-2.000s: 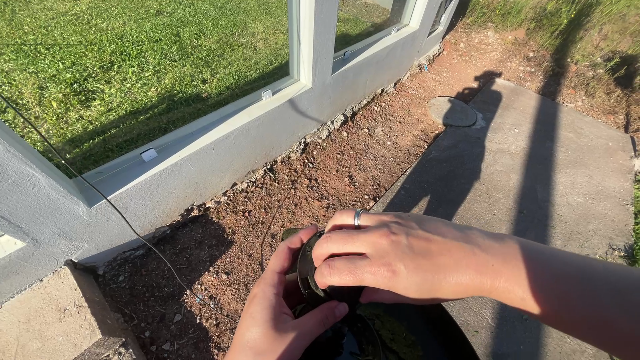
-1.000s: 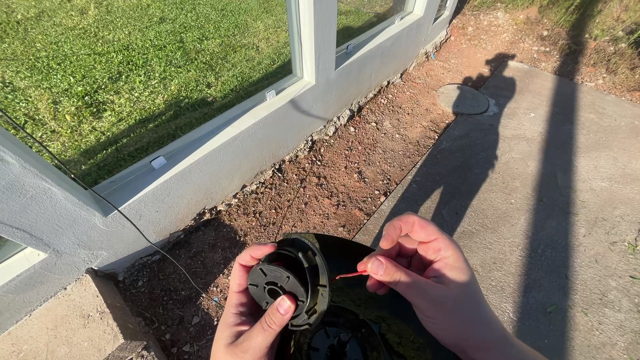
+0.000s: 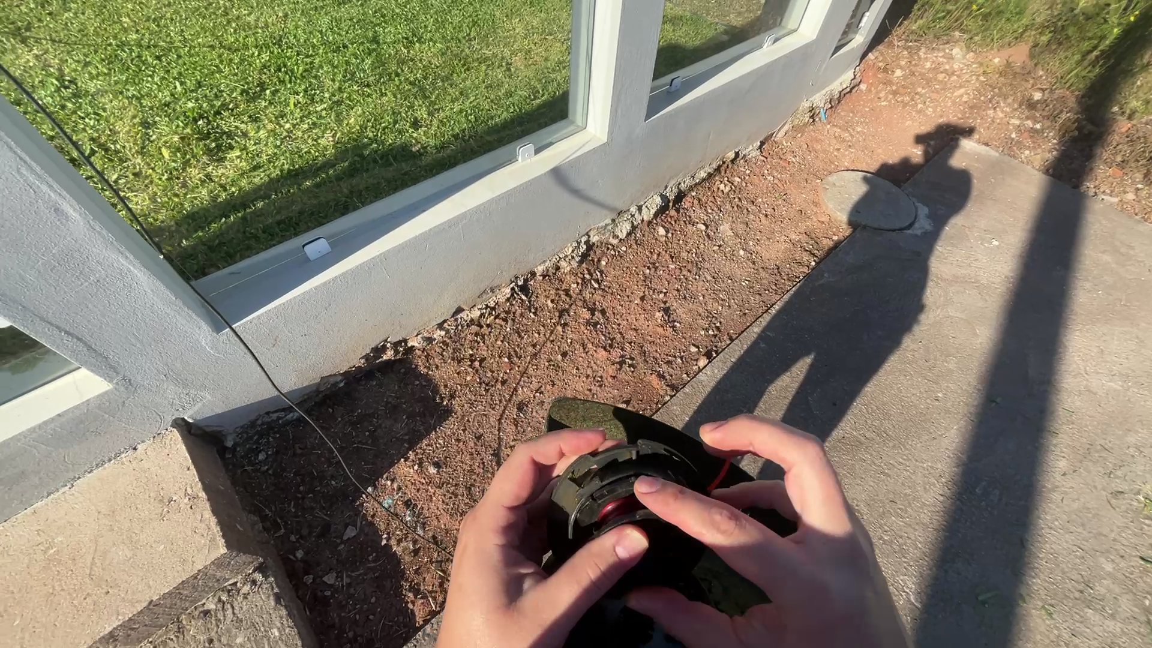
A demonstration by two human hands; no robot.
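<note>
A round black plastic spool part (image 3: pixel 585 486), which looks like a string trimmer head, is gripped by my left hand (image 3: pixel 531 549), thumb across its front and fingers behind. Red line shows wound inside it. My right hand (image 3: pixel 765 531) touches the part's right side with its index finger, and a short end of red line (image 3: pixel 720 474) sticks out by its fingers. Whether the right fingers pinch that line is hard to tell. Behind and below the part lies a dark, curved guard (image 3: pixel 585 414), largely hidden by both hands.
A grey wall (image 3: pixel 504 234) with glass panes runs along the left, grass behind it. Reddish gravel soil (image 3: pixel 612 333) borders a concrete slab (image 3: pixel 1062 378) with a round cover (image 3: pixel 868 200). A thin black cable (image 3: pixel 270 382) hangs at left above a concrete block (image 3: pixel 99 531).
My right hand, which held the red line's end out to the right of the spool part, has come in against the part. My left hand has kept its hold, and the part is turned more edge-on.
</note>
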